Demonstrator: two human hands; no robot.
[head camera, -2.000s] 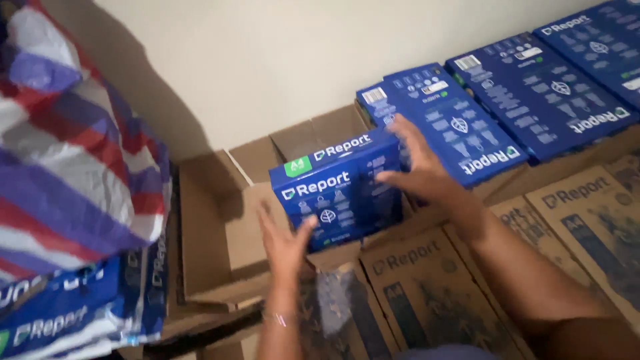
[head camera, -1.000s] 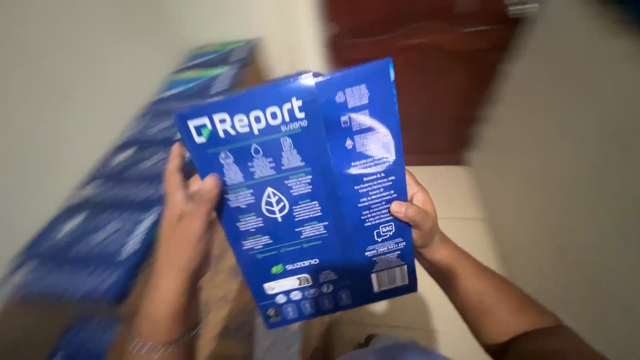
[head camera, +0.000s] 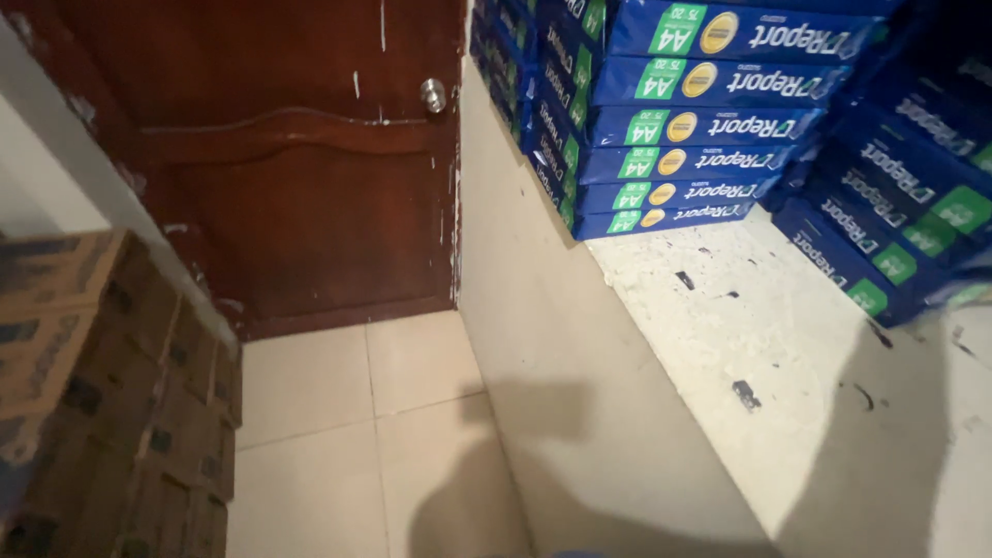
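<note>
Neither my left hand nor my right hand shows in the head view at this moment, so what they hold cannot be seen. At the upper right, a stack of blue Report A4 paper reams (head camera: 701, 124) lies flat on a pale ledge (head camera: 713, 333) with chipped paint. Further right is a second stack of the same reams (head camera: 883, 209), set at an angle and partly in shadow. A shadow of a person falls across the floor and the ledge's side.
A brown panelled door (head camera: 294, 194) with a round metal knob (head camera: 433, 96) stands ahead. Stacked cardboard boxes (head camera: 124, 387) line the left side. Between them and the ledge's side runs a light tiled floor (head camera: 310, 434).
The view has swung to the door and ledge. Both hands and the blue ream they held one second ago are out of view. Two seconds ago that ream was over an open cardboard box.
</note>
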